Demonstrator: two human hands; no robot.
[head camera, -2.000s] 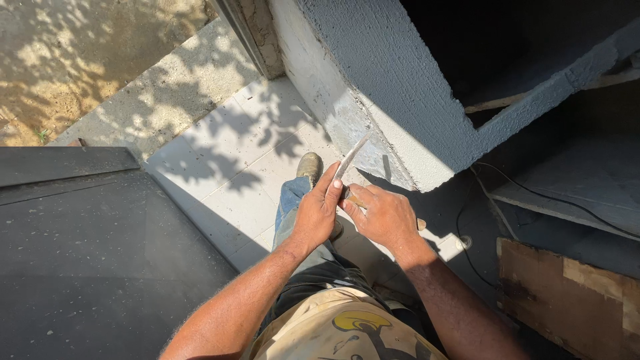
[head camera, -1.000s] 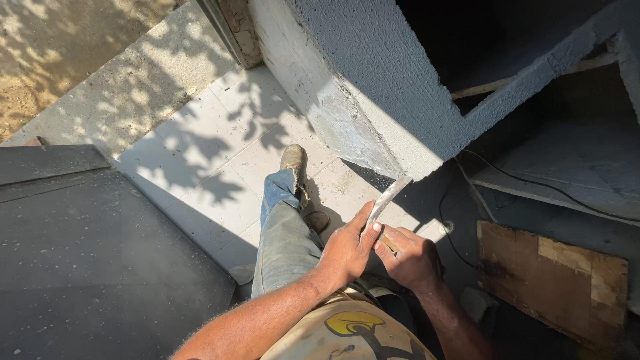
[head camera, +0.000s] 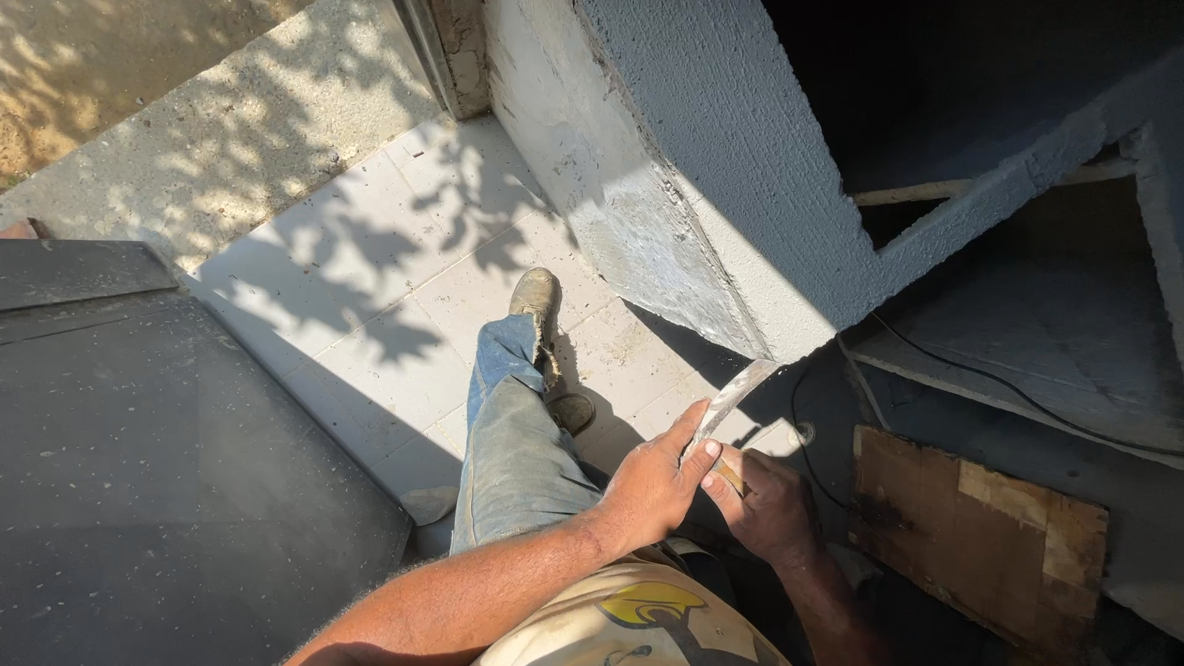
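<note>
My left hand (head camera: 661, 467) is closed around the lower part of a thin whitish strip or blade (head camera: 735, 400), whose far end reaches the lower corner of a rough plastered wall (head camera: 786, 324). Close beside it, my right hand (head camera: 763, 504) grips a tool with a yellowish-brown handle (head camera: 729, 476); the thumbs of both hands almost meet. Whether strip and handle are one tool is hidden by my fingers. Along the wall's bottom corner runs a worn, cracked edge, partly in sun.
A dark speckled panel (head camera: 185, 444) fills the left side. Light floor tiles (head camera: 407, 305) lie around my boot (head camera: 535, 294). At right are a brown wooden board (head camera: 980, 527), a black cable (head camera: 999, 384) and dark recesses with a shelf (head camera: 1027, 379).
The view has shifted, bringing more of my leg into sight. Both hands have moved with the strip away from the wall's side face towards its lower corner.
</note>
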